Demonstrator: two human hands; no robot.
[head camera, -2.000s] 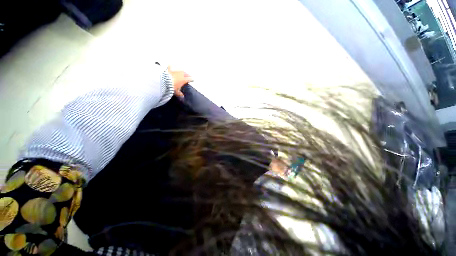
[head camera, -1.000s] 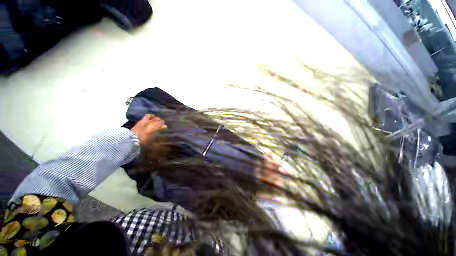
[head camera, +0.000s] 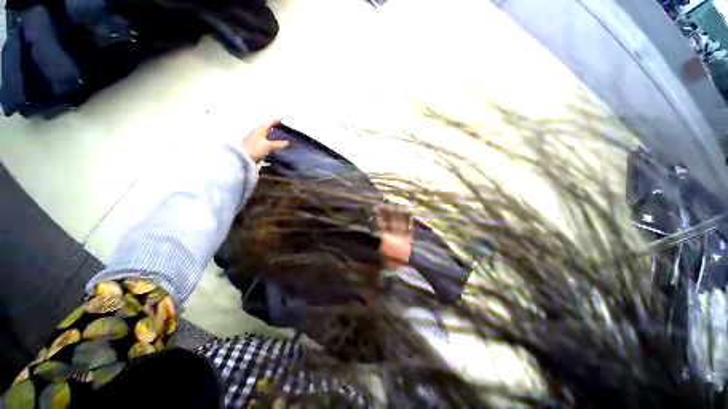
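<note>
The dark trousers (head camera: 319, 164) lie folded on the cream-white table in front of me, with a grey-blue strip along the far edge. My left hand (head camera: 262, 144) grips their far left corner between thumb and fingers. My right hand (head camera: 394, 238) is blurred and rests on or just over the cloth, right of the middle. Long brown hair hangs across the trousers and partly covers my right hand, so its fingers and anything in it are unclear.
A pile of dark garments (head camera: 104, 48) lies at the table's far left. Clear-bagged dark garments (head camera: 670, 200) lie at the right. The cream-white table (head camera: 383, 64) curves to a near-left edge, with grey floor (head camera: 40, 224) beyond. A checked apron (head camera: 255, 359) shows below.
Since a second ago my left hand has moved up and right to the cloth's far corner. My right hand has moved left and up onto the cloth. The cloth's outline has shifted.
</note>
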